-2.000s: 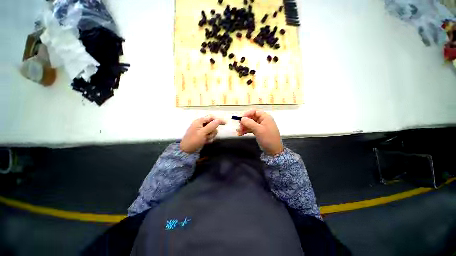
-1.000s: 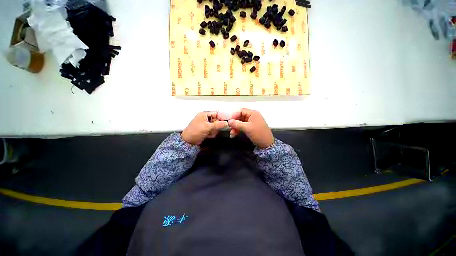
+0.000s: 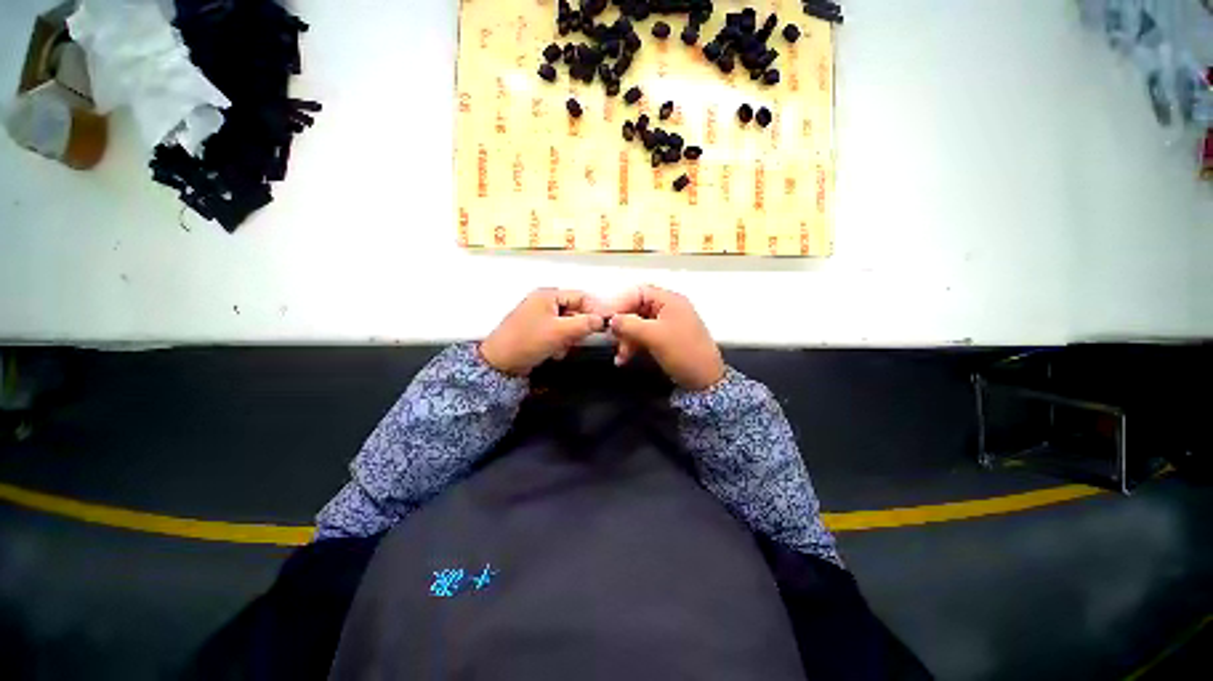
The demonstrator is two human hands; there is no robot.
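Observation:
My left hand [image 3: 543,330] and my right hand [image 3: 669,335] meet at the table's front edge, fingertips together. Both pinch a tiny black piece [image 3: 608,321] between thumbs and index fingers. Only a dark bit of it shows; the fingers hide its shape. Beyond my hands lies the yellow work board [image 3: 532,200] with orange-red lettering. Small black loops [image 3: 661,140] lie scattered and piled on it. A few black strips [image 3: 823,11] show at its far right corner, cut off by the picture's top edge.
At the left lie a heap of loose black strips [image 3: 233,180], crumpled white wrap [image 3: 146,73] and an open carton [image 3: 51,60] with a brown jar or roll [image 3: 83,137]. A clear plastic bag [image 3: 1155,53] is at the far right. A metal frame [image 3: 1051,419] stands below the table at right.
Two seconds ago my hands were apart, with a short black strip in my right fingertips. They have come together around the piece. The view has shifted, so the board's far part is cut off.

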